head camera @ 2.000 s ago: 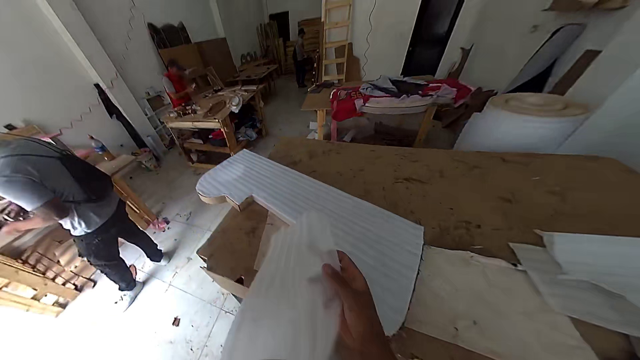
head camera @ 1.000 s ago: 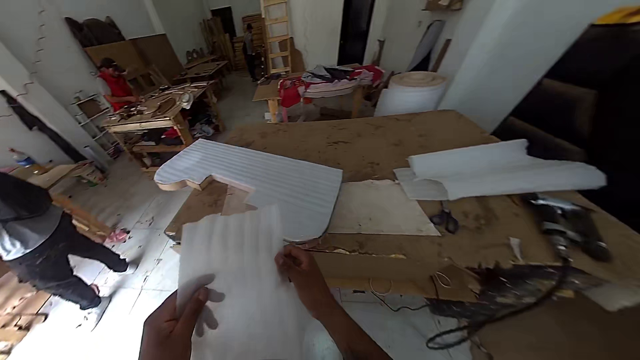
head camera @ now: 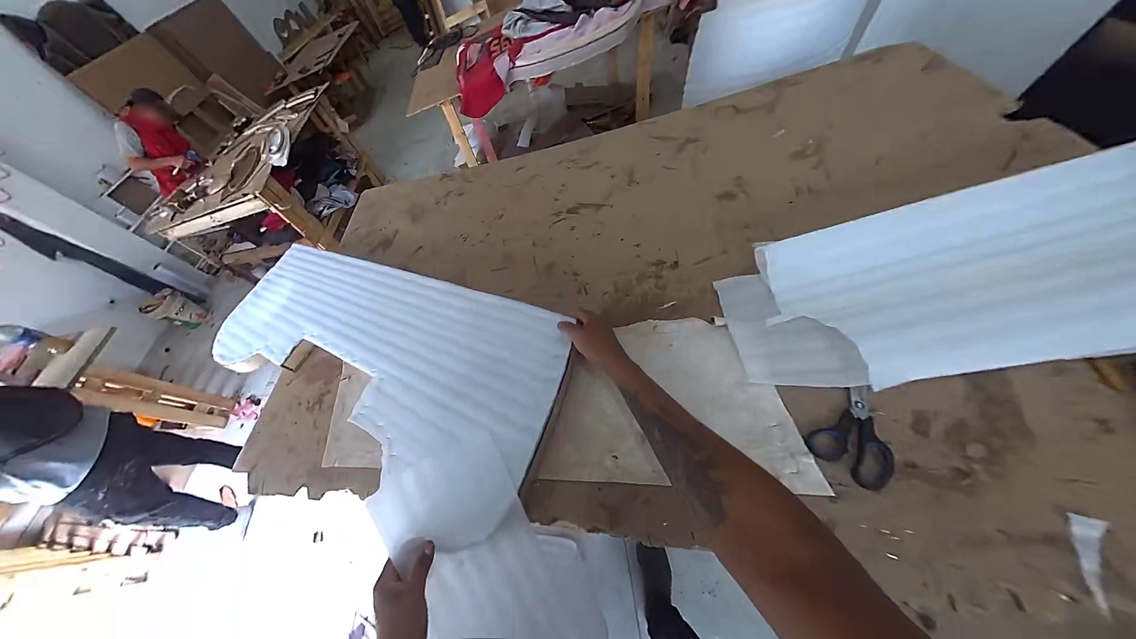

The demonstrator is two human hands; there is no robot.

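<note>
A flat shaped panel covered in white ribbed foam sheet lies on the brown worktable, overhanging its near left edge. My left hand, low in the view, grips a loose piece of white foam sheet between thumb and fingers; that piece overlaps the near part of the panel. My right hand is at the panel's right corner, fingertips touching it; whether they pinch it is unclear. Right of the forearm, scissors with dark handles lie partly under a larger white foam sheet.
The worktable has a ragged near edge. An off-white sheet lies flat on it. A foam scrap is at the right. One person stands at the left; another in red works at a farther bench.
My right hand has left the loose foam piece and is now at the panel's corner. My left hand still holds the piece, now lapping the panel. The view has tilted down and closer.
</note>
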